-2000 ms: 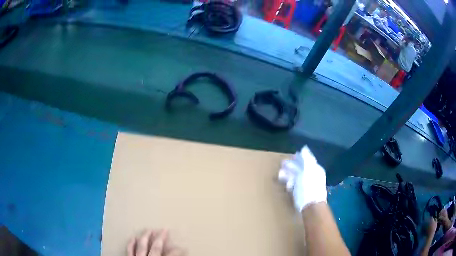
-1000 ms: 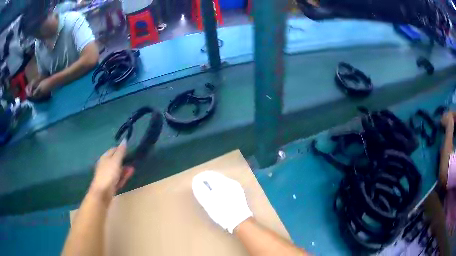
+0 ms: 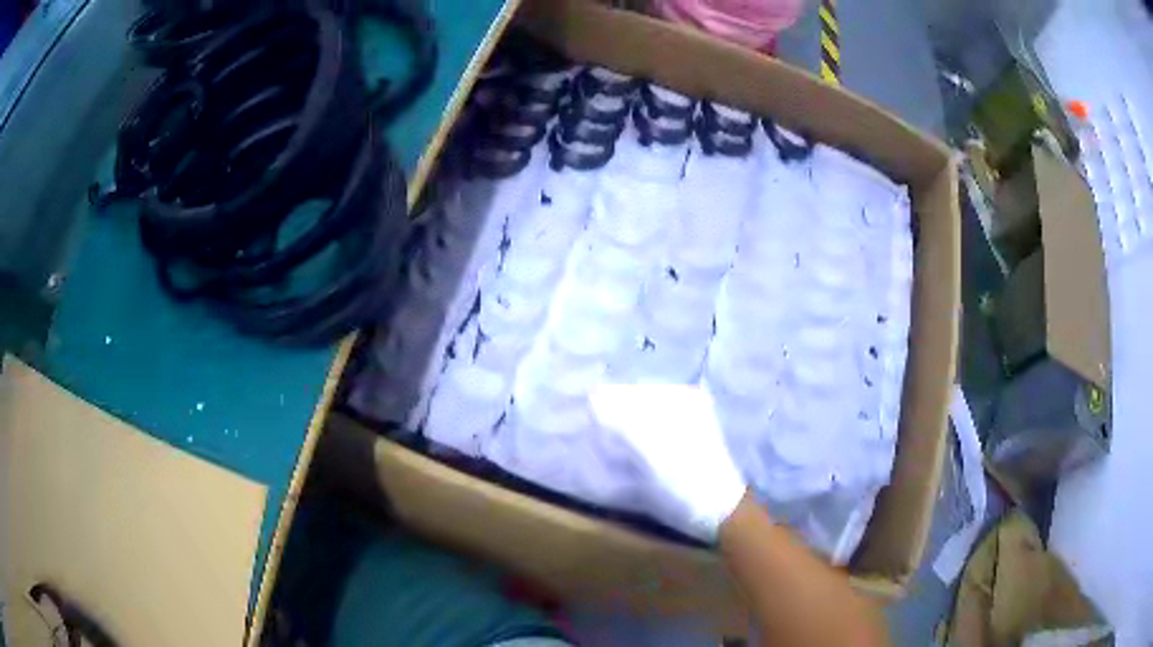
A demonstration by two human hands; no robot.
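My right hand (image 3: 673,455), in a white glove, is over the white lining of the yoke supply box (image 3: 933,367), near its lower middle. The glove blends with the lining, so I cannot tell if the fingers hold anything. Several rows of small black C-shaped yokes (image 3: 588,120) sit at the far side of the box. My left hand is not in view. A thin dark piece, perhaps a headband end (image 3: 73,622), shows at the lower left on the cardboard work mat (image 3: 127,493).
A heap of stacked black headbands (image 3: 272,190) lies on the blue-green bench (image 3: 164,367) left of the box, by the bench edge. Other open cartons (image 3: 1072,266) stand at the right. A pink cloth-like thing (image 3: 733,18) shows behind the box.
The view has swung right and down from the belt to the box. My gloved right hand has moved from over the mat to over the box. My bare left hand has left the view.
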